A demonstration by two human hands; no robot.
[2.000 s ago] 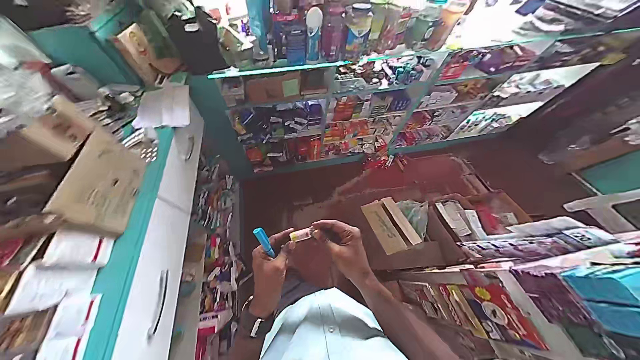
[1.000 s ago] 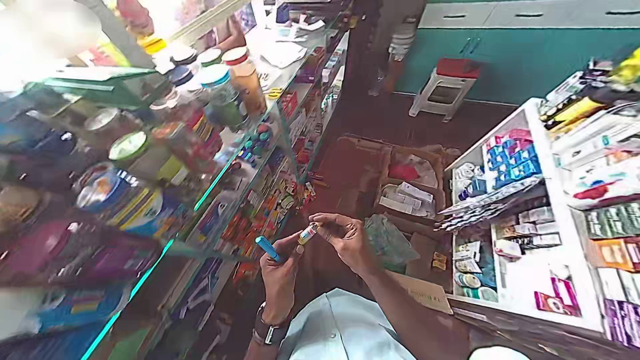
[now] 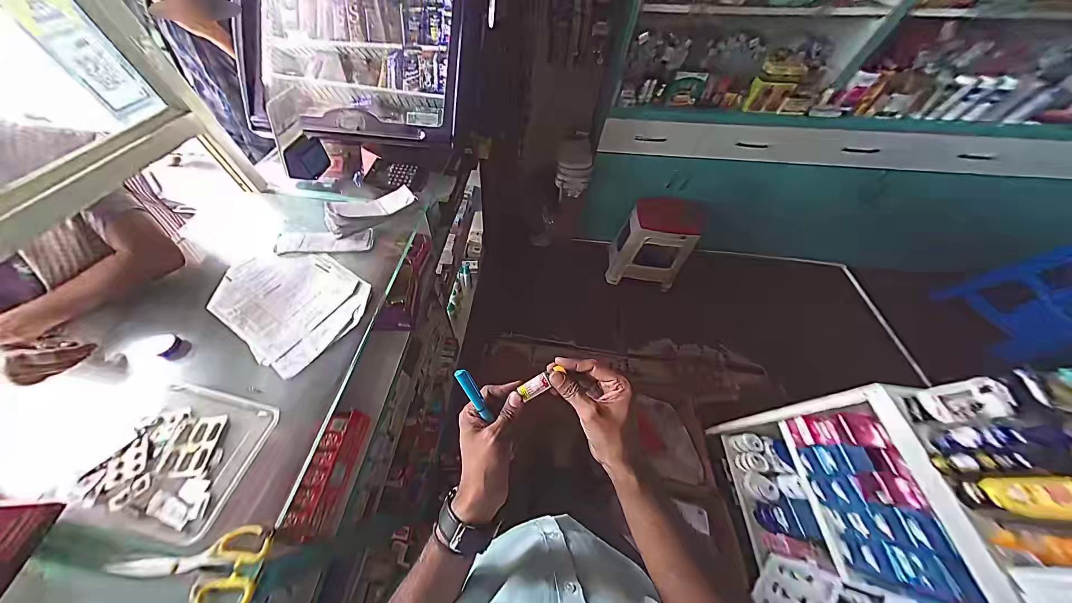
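My left hand [image 3: 487, 448], with a watch on its wrist, holds a blue pen [image 3: 475, 394] between its fingers, pointing up and left. The same hand's thumb and fingers touch the lower end of a small labelled vial [image 3: 534, 386] with a yellow end. At the vial's upper right end, my right hand [image 3: 593, 402] pinches the yellow cap [image 3: 559, 368]. Whether the cap is loose from the vial cannot be told. Both hands are close together in front of my chest.
Left is a glass counter [image 3: 368, 322] with papers [image 3: 289, 306], a tray [image 3: 266, 419] of blister packs and yellow-handled scissors [image 3: 239, 559]. A person's arm [image 3: 126, 264] rests across it. Ahead stands a stool [image 3: 657, 239]; right are a blue chair [image 3: 1026, 293] and a medicine shelf [image 3: 892, 427].
The view has swung widely from the shelves to the counter and stool. Both hands still hold the vial between them, and the blue pen stays in my left hand.
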